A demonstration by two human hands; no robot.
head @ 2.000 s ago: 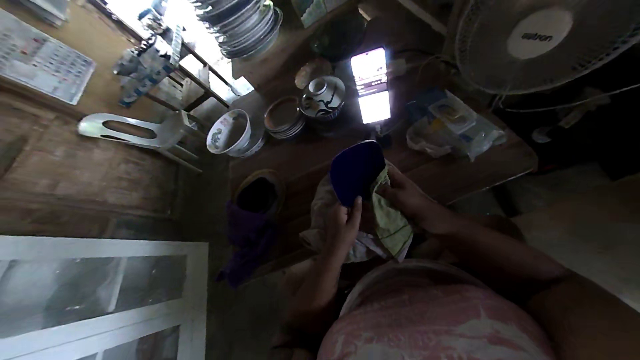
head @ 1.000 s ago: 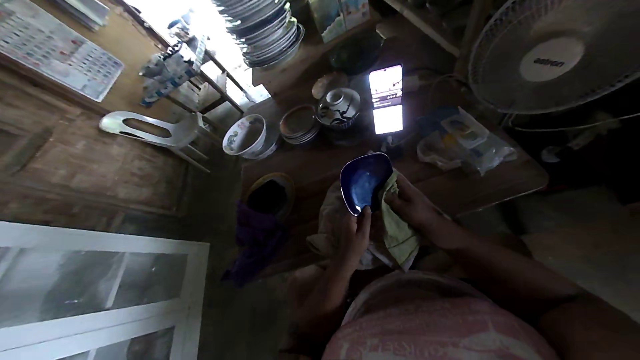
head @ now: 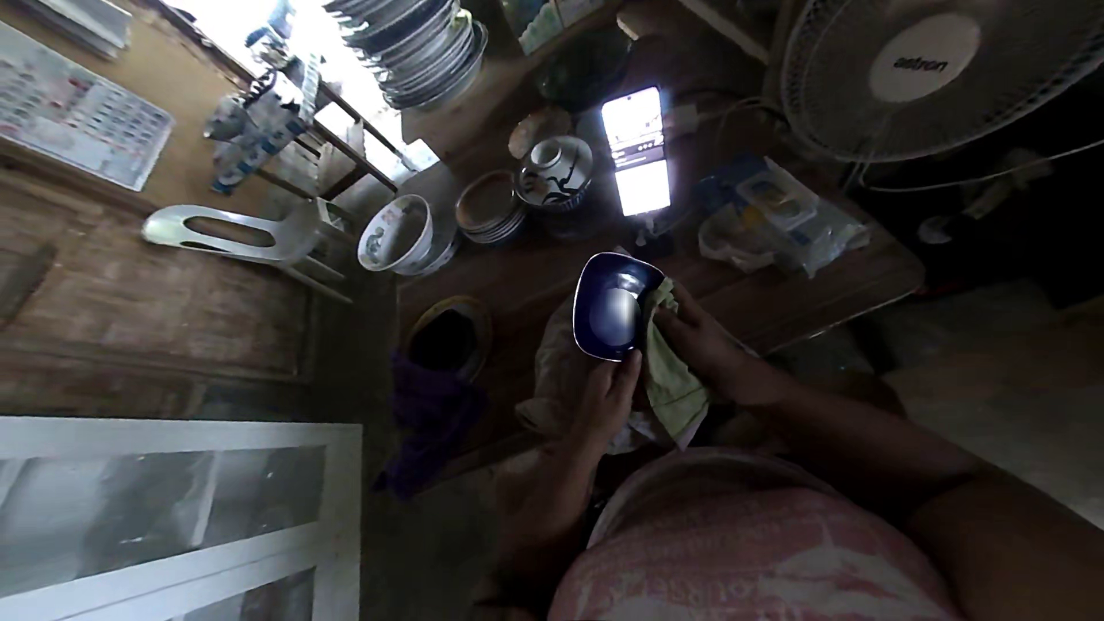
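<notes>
A dark blue, glossy square bowl with rounded corners [head: 611, 309] is tilted with its inside towards me. My left hand [head: 611, 392] grips its near rim, thumb up against the edge. In my right hand [head: 690, 336] is a pale green cloth [head: 673, 384], pressed to the bowl's right rim and hanging down below it. Some of the right fingers are hidden by the cloth. Beneath the hands, a whitish cloth or bag [head: 552, 379] lies at the table's near edge.
The wooden table [head: 517, 297] bears stacked bowls [head: 397, 233], small plates [head: 489, 203], a patterned bowl upside down [head: 556, 177], a lit phone on a stand [head: 638, 155] and plastic packs [head: 776, 216]. A basket [head: 474, 319] with purple cloth [head: 431, 414] is left; a fan [head: 923, 65] stands right.
The blue bowl has turned from showing its outside to showing its inside, and now faces me more fully. Both hands have kept hold, the cloth staying at its right side.
</notes>
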